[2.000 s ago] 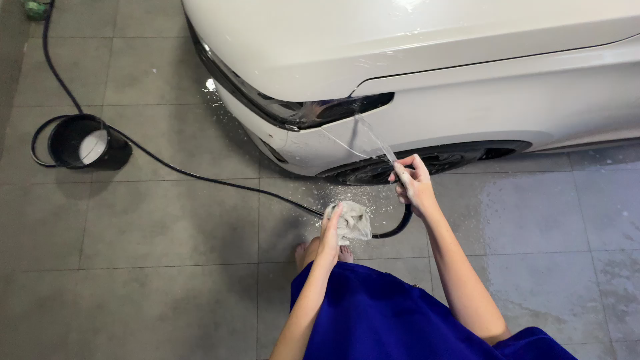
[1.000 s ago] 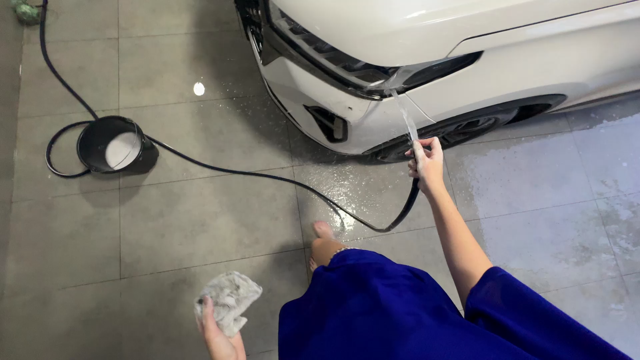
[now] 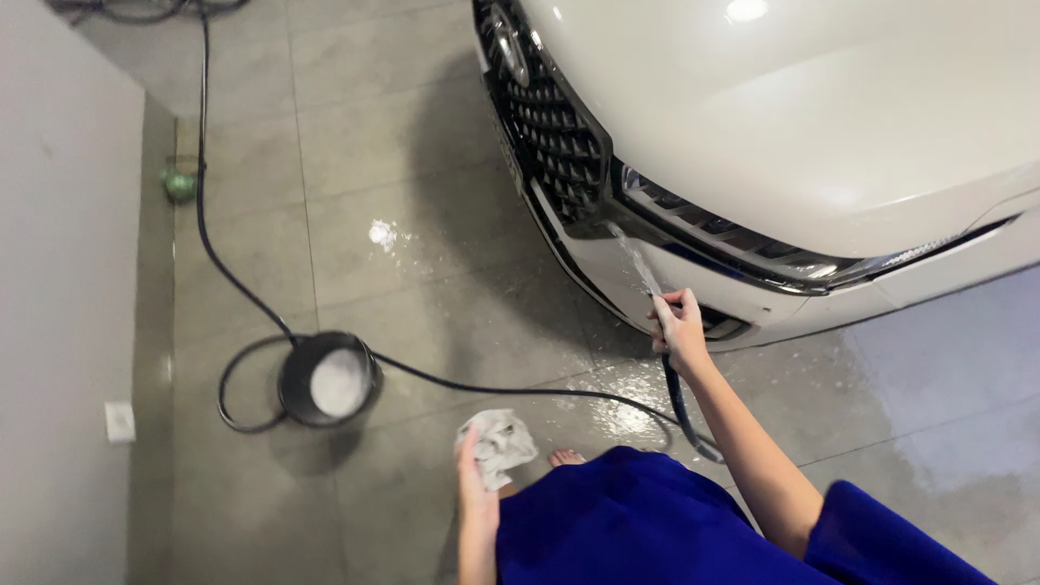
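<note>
My right hand (image 3: 681, 331) grips the end of a black hose (image 3: 676, 398), and a stream of water (image 3: 636, 262) runs from it onto the front of a white car (image 3: 821, 114). The water lands between the black grille (image 3: 561, 138) and the headlight (image 3: 731, 236). Lower down, at the left of my body, my left hand (image 3: 475, 479) holds a crumpled, greyish-white cloth (image 3: 497, 445) over the floor. The hose bends down from my right hand and runs left across the tiles.
A black bucket (image 3: 291, 390) with whitish, foamy contents stands on the tiled floor (image 3: 390, 317), the hose passing beside it. At left rise a wall (image 3: 73, 268) and a green round object (image 3: 179, 185) at its foot. Wet patches and foam lie near the bumper.
The water stream has moved from the headlight's outer end by the front wheel to beside the grille. My left hand with the cloth has moved away from the right hand. The view has shifted toward the car's front.
</note>
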